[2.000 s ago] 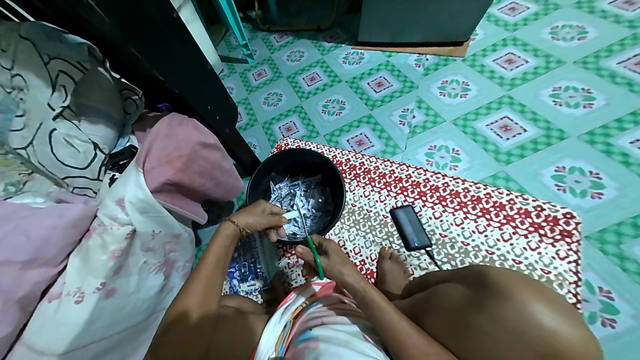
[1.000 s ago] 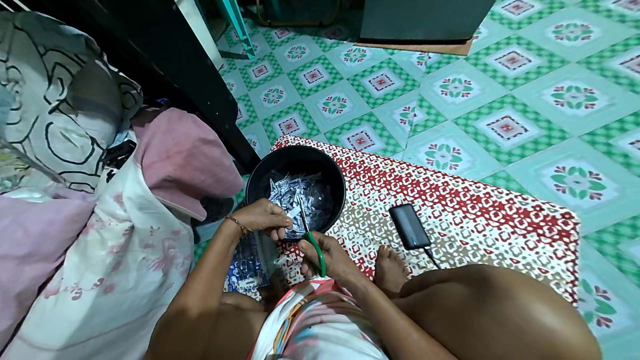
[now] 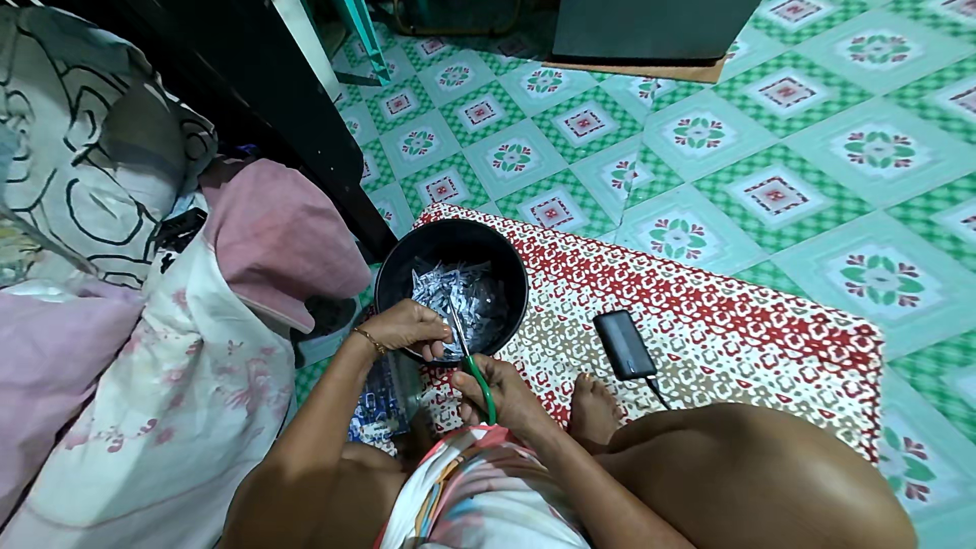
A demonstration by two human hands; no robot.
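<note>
My right hand (image 3: pixel 496 389) grips the green handles of a pair of scissors (image 3: pixel 479 381), whose narrow metal blades point up over a round black tub (image 3: pixel 521 305). Beside the blades, at the tub's near left rim, my left hand (image 3: pixel 415 329) is closed with its fingers pinched; a small pale piece seems to show under the fingertips, but what it is cannot be told. Many small silvery-white cut pieces (image 3: pixel 457 293) lie heaped inside the tub. Below my left wrist is a clear plastic pack with blue printing (image 3: pixel 381 400), partly hidden by my arm.
The tub stands on a red and white patterned mat (image 3: pixel 724 335). A black power bank or phone (image 3: pixel 624 345) with a cable lies right of my foot. Pink and white bedding (image 3: pixel 282 236) hangs at the left by a dark wooden frame (image 3: pixel 305 114). Green patterned flooring (image 3: pixel 686 183) surrounds the mat.
The white piece that showed at my left fingertips two seconds ago is now mostly out of sight. Both hands remain at the tub's near rim, with the scissors still in my right hand.
</note>
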